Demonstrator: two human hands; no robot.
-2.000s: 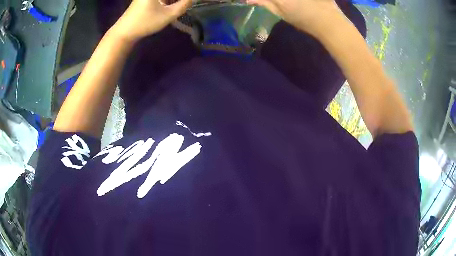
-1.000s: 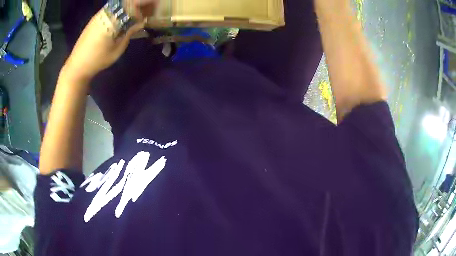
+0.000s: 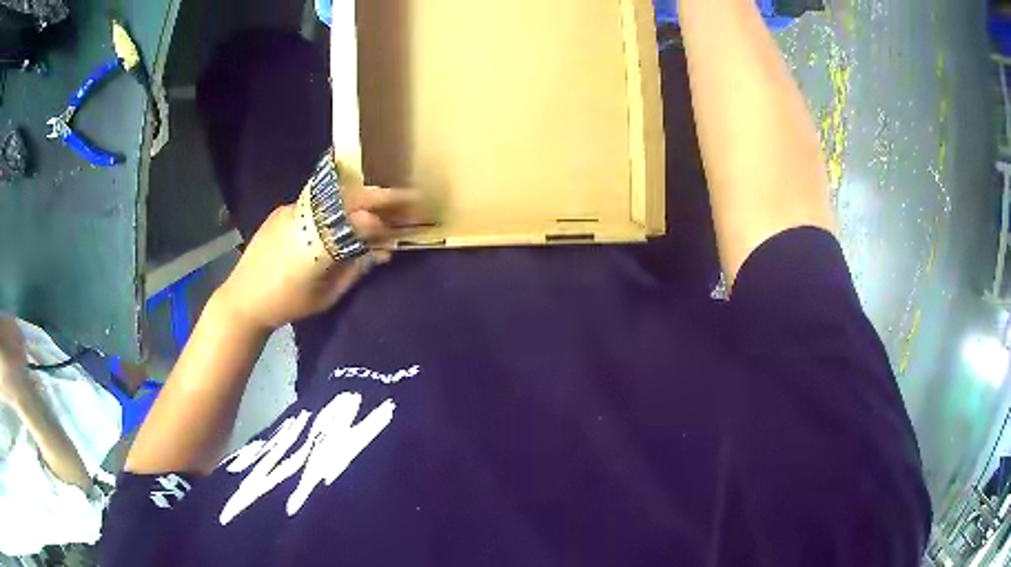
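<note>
My left hand [image 3: 283,266] is closed around a taped component strip [image 3: 333,210], a tan band with a row of dark and silvery cylinders. It curves over the back of the hand. The fingertips reach over the near left corner of a shallow tan cardboard box [image 3: 521,111] and look blurred. The box lies over my lap, its far end cut off by the top edge. The part of its floor in view is bare. My right forearm runs up past the box's right side; the right hand is beyond the top edge.
A green-grey bench [image 3: 72,244] stands at left, with blue-handled pliers [image 3: 89,150] and dark items on it. Another person's forearm [image 3: 44,415] and white clothing show at lower left. Grey floor [image 3: 876,210] with worn yellow marks and metal racks lie at right.
The box, out of view two seconds ago, has come down from the top edge over my lap. My left hand has moved down with the strip. My right hand has left the picture.
</note>
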